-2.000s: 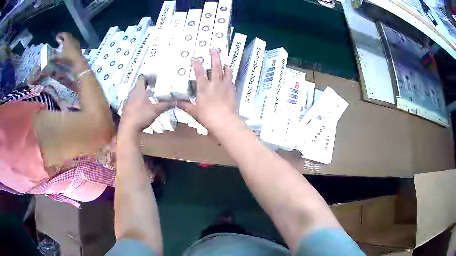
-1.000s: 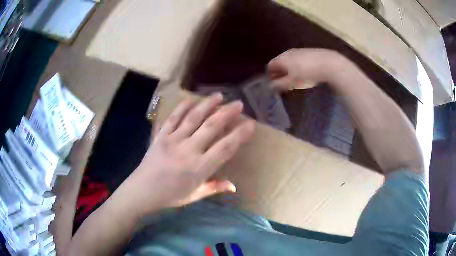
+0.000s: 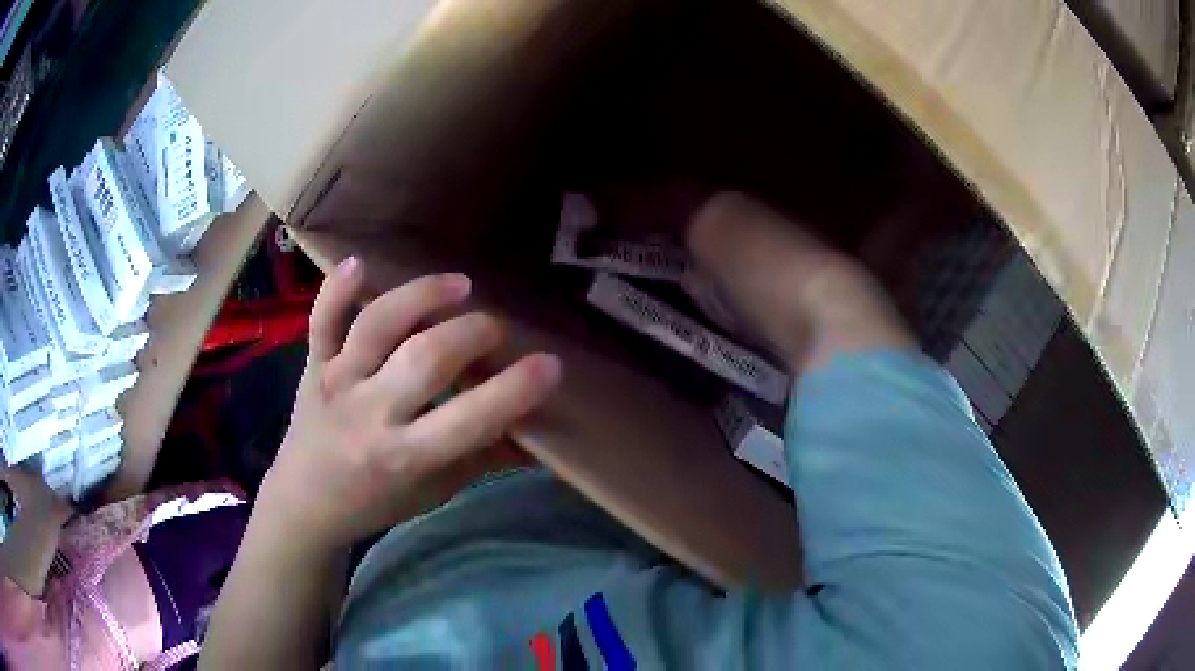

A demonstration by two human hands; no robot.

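A large brown shipping carton [image 3: 917, 79] stands open in front of me. Inside it, slim white retail boxes with dark lettering [image 3: 688, 338] lie near its close wall; another white box [image 3: 570, 230] is just beyond. My right hand [image 3: 754, 269] reaches deep into the carton beside these boxes. Its fingers are in shadow, so whether they grip a box does not show. My left hand [image 3: 406, 406] is at the carton's near left edge with fingers apart and nothing seen in it.
Several white retail boxes [image 3: 118, 230] stand in a leaning row on the brown bench edge [image 3: 197, 341] at left. A person in pink [image 3: 98, 590] is at lower left. More pale boxes [image 3: 1009, 341] lie inside the carton at right. Something red [image 3: 243, 321] shows below the bench.
I have turned from the bench to the carton and moved closer over it. My right hand is deeper inside. The grey-looking box at its fingers a second ago is no longer distinct.
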